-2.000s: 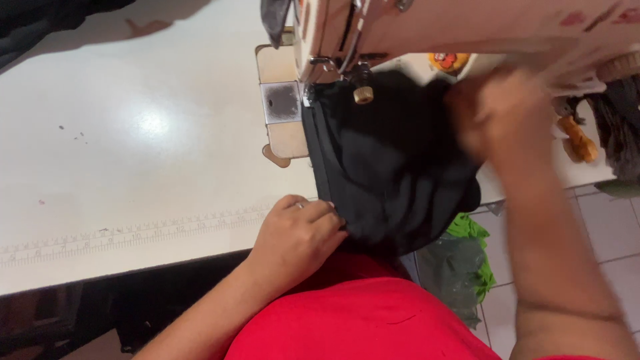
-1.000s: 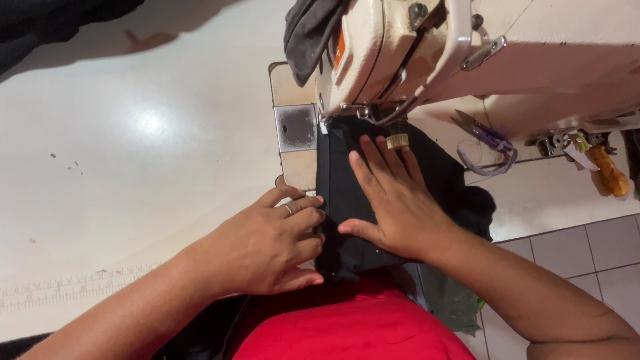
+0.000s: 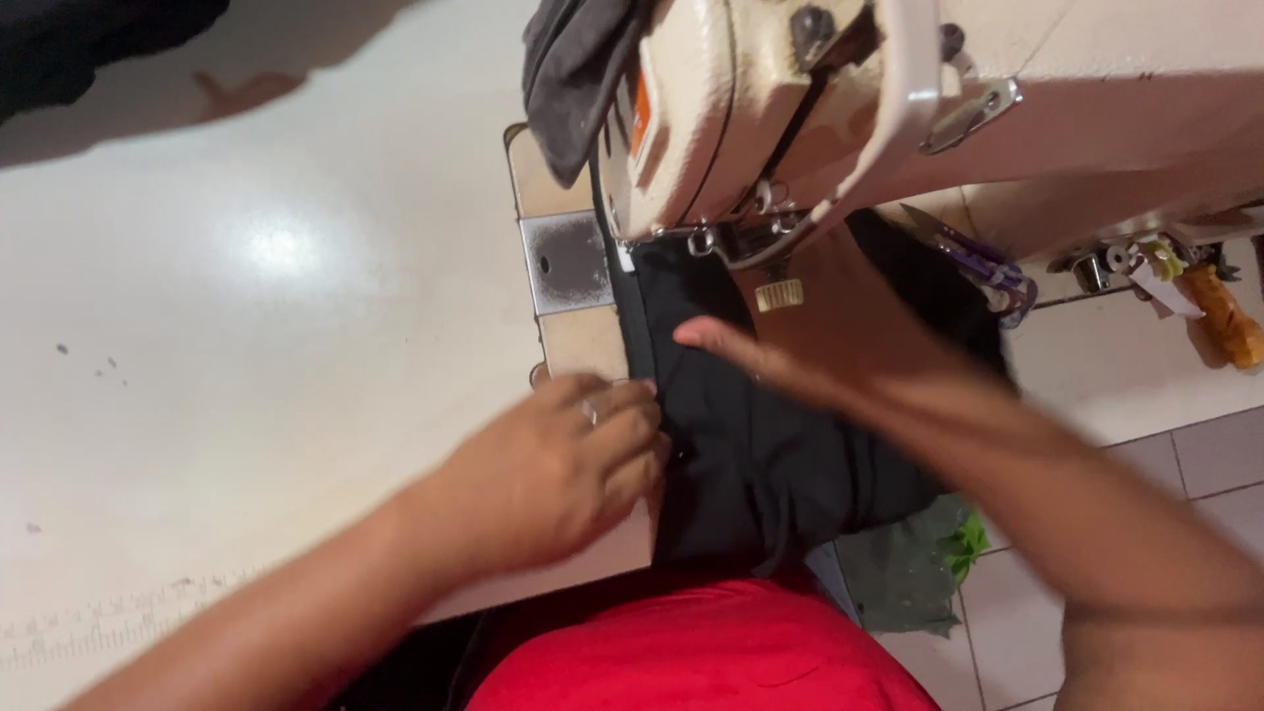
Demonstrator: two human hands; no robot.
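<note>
Black fabric (image 3: 711,434) lies under the needle area of a cream sewing machine (image 3: 681,118) and hangs toward my lap. My left hand (image 3: 583,454) pinches the fabric's left edge with curled fingers, just below the metal throat-plate cover (image 3: 568,262). On top of the fabric rests my right hand (image 3: 820,316), its thumb spread to the left and its fingers partly hidden beneath the machine head and its brass-coloured knurled screw (image 3: 779,294). The fabric under the presser foot is mostly hidden by the machine head.
Purple-handled scissors (image 3: 978,262) lie behind the fabric on the right. A grey cloth (image 3: 578,79) hangs over the machine head. More dark fabric (image 3: 99,44) is at the upper left, and a ruler scale (image 3: 109,622) runs along the table's near edge. Tiled floor (image 3: 1205,464) shows at the lower right.
My right hand, a blur at the fabric's right side two seconds ago, then flat on the fabric, has moved farther under the machine head. My left hand has closed its fingers at the edge.
</note>
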